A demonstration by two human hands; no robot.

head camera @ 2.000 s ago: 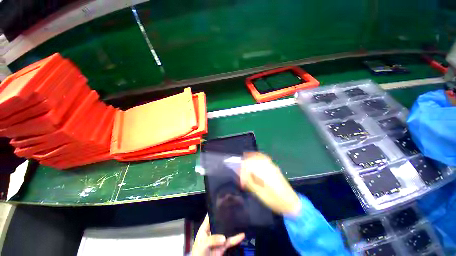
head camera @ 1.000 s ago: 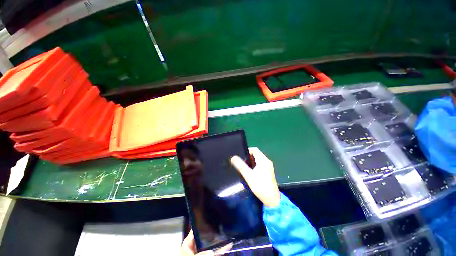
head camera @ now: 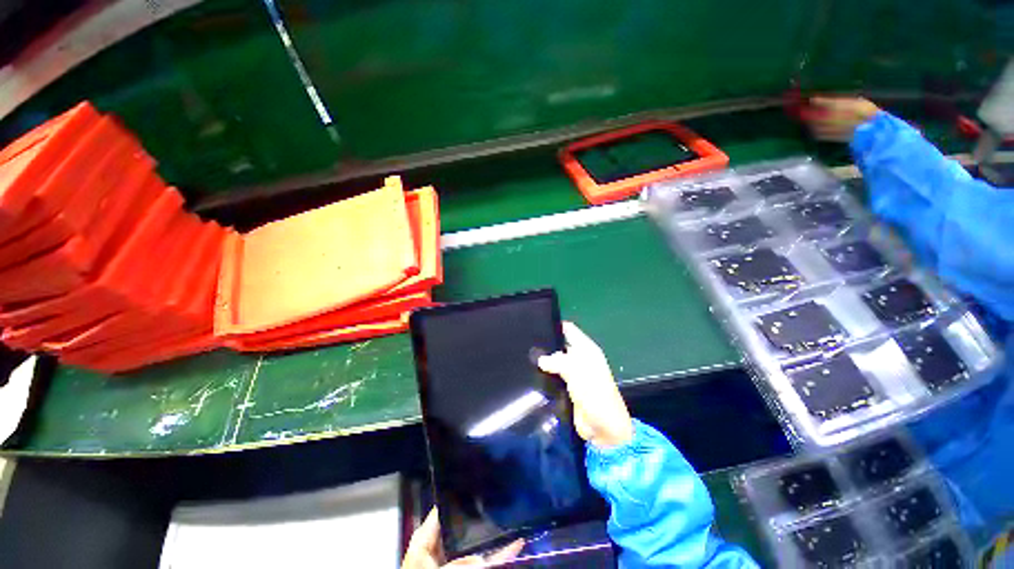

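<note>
A black glossy tablet screen unit is held upright-on over the bench's front edge, its face towards me, with a bright light streak and blue reflections. My right hand grips its right edge, the thumb on the glass near the upper right. My left hand holds its lower left corner and bottom edge and is partly cut off by the picture's bottom. The back of the unit is hidden. A shiny strip shows along its lower edge; I cannot tell whether it is film.
Orange trays are stacked at left. An orange tray around a dark tablet lies beyond the white line. A clear blister tray with dark boards is at right, another below. White sheets lie low. A person's blue sleeve reaches in.
The tablet was swung left and upright after my right hand moved over its face; now that hand holds its right edge. The coworker's arm has reached out past the blister tray.
</note>
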